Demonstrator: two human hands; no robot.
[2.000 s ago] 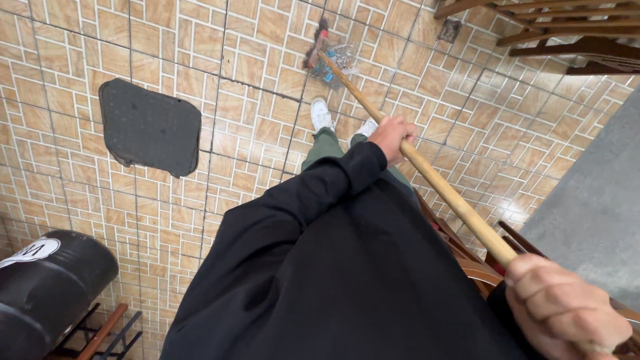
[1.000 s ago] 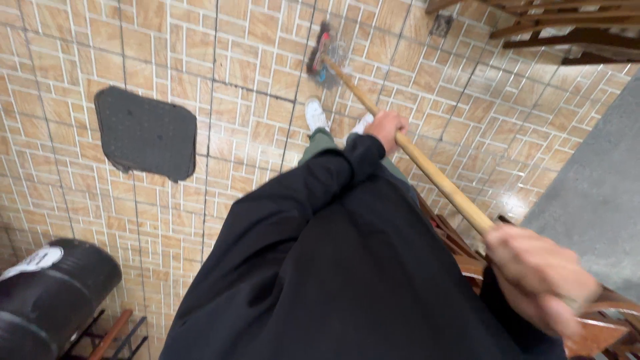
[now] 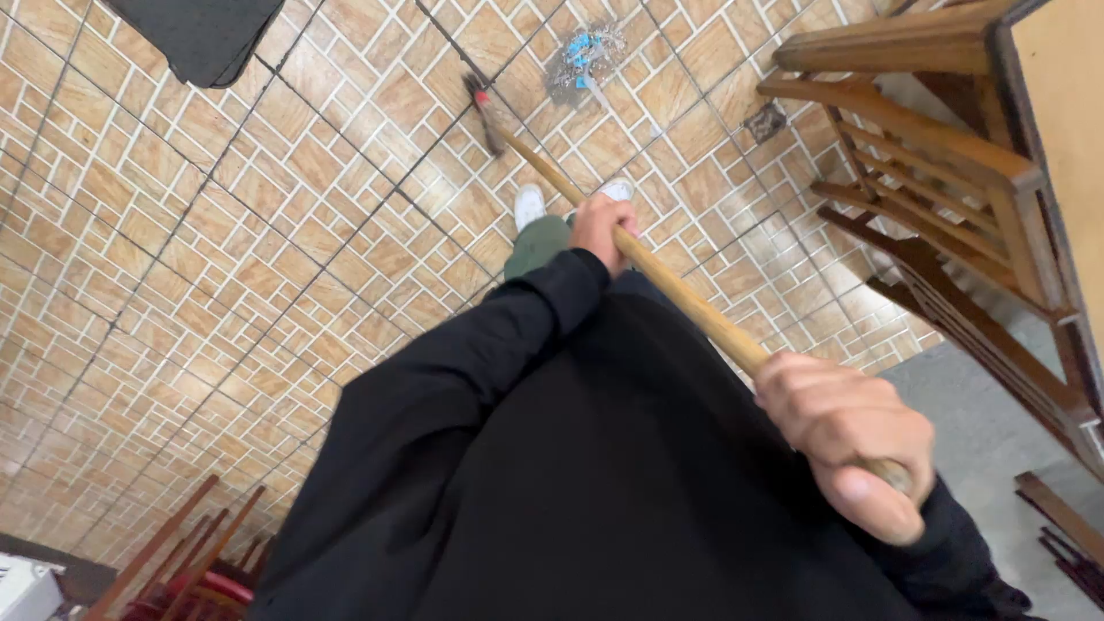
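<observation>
My left hand point(image 3: 606, 226) grips the wooden handle point(image 3: 690, 304) of a broom partway down, just above my shoes. Around the handle's upper end my right hand point(image 3: 849, 440) is closed, with the rounded tip showing by the thumb. The broom head point(image 3: 485, 114), dark with a red part, rests on the tiled floor ahead of my feet and looks blurred. To its right, apart from it, lies a small pile of debris point(image 3: 586, 62) with grey dust, blue scraps and clear bits.
Wooden chairs point(image 3: 940, 164) and a light tabletop point(image 3: 1065, 103) stand at the right. A dark mat point(image 3: 207, 34) lies at the upper left. Another wooden chair point(image 3: 172, 552) is at the lower left. A dark patch point(image 3: 765, 122) marks the floor near the right-hand chairs.
The broom head has come away from the debris pile and is now left of it; before, it was at the pile. Both hands still hold the handle. The view has shifted.
</observation>
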